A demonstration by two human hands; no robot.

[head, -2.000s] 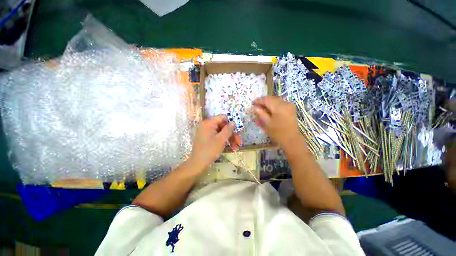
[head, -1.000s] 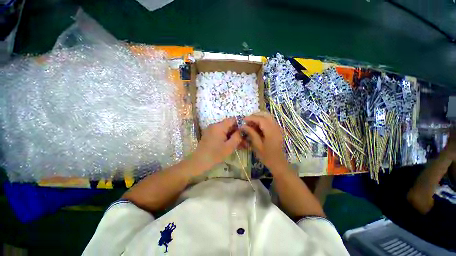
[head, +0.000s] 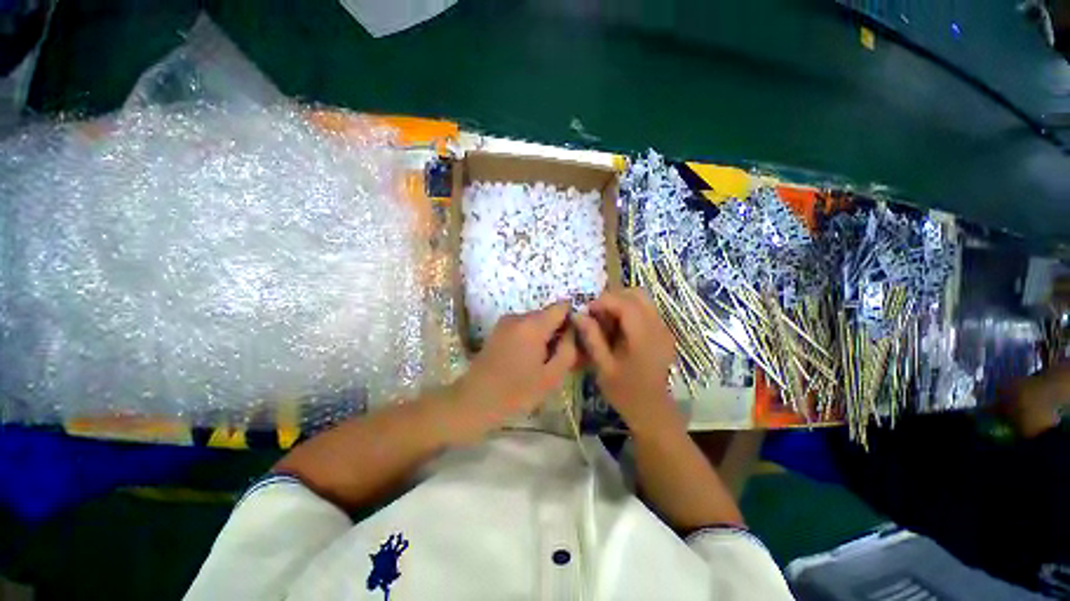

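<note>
My left hand (head: 525, 362) and my right hand (head: 631, 343) meet at the near edge of an open cardboard tray (head: 613, 223) full of small white plastic parts (head: 534, 241). My left hand is shut on a rod assembly, whose thin pale stem (head: 573, 405) hangs down towards my shirt. Its small grey head (head: 577, 305) shows between the fingertips of both hands. My right fingertips are closed on the head. Whether a white part is between them is hidden by the fingers.
Bubble wrap (head: 223, 264) is heaped left of the tray. Piles of rod assemblies (head: 751, 264) lie to its right, grey heads at the far side. A person's arm (head: 1038, 402) is at the right edge, above a grey vented crate (head: 898, 569).
My right hand has come from over the white parts to meet my left hand at the tray's near edge. The stem now hangs more upright. The view has shifted slightly.
</note>
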